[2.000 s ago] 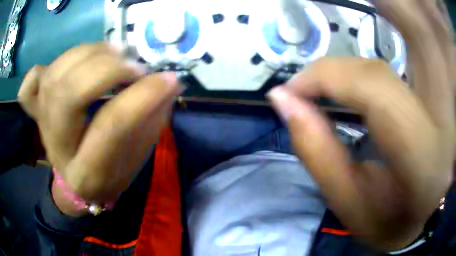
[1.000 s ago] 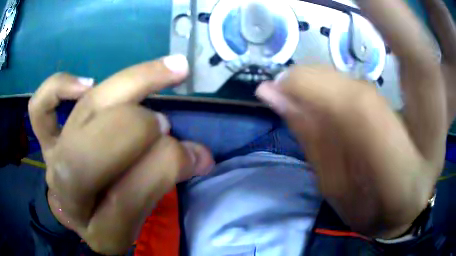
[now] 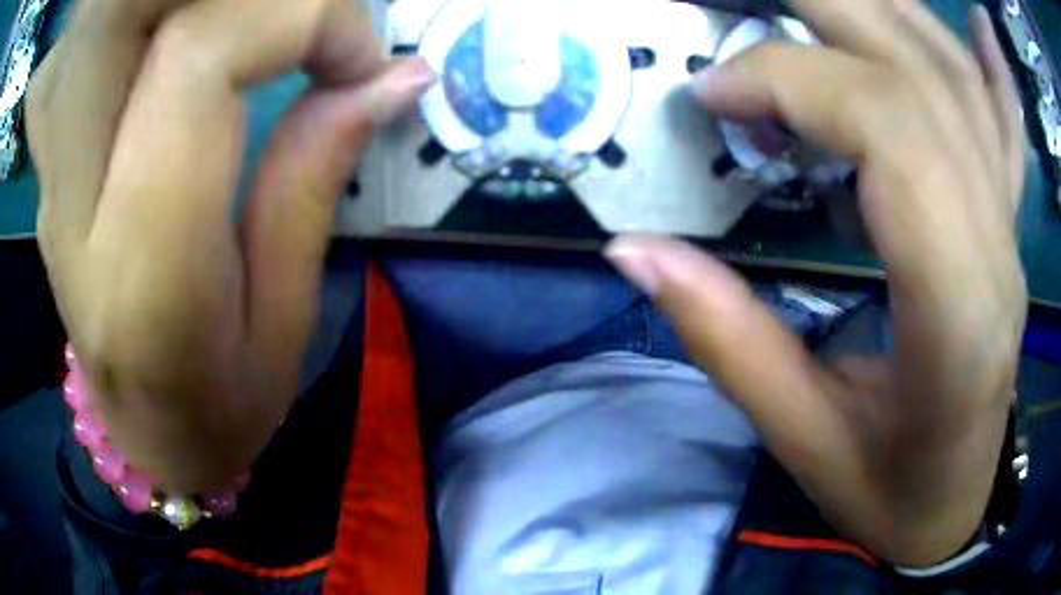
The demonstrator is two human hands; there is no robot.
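Note:
A pale silver panel (image 3: 673, 140) lies at the bench's front edge. One ring seat (image 3: 526, 76), bluish inside with a pale centre tongue, shows whole; another at the right is partly covered by my right hand. Small shiny contacts (image 3: 521, 174) sit below the whole ring. My left hand (image 3: 192, 198) is over the panel's left part, thumb and index tips close together by the ring's left edge; whether they pinch something I cannot tell. My right hand (image 3: 867, 250) is spread, index finger over the right ring and thumb near the front edge, with nothing visible between them.
The blue-green bench (image 3: 270, 128) shows around the panel. A narrow silver strip (image 3: 16, 87) lies at the far left and another strip (image 3: 1033, 70) at the far right. The bench's front edge (image 3: 489, 241) runs above my lap.
The panel has shifted left since one second ago. My left hand has risen to the ring, its thumb and index now close together. My right hand has opened, its thumb apart from the index finger.

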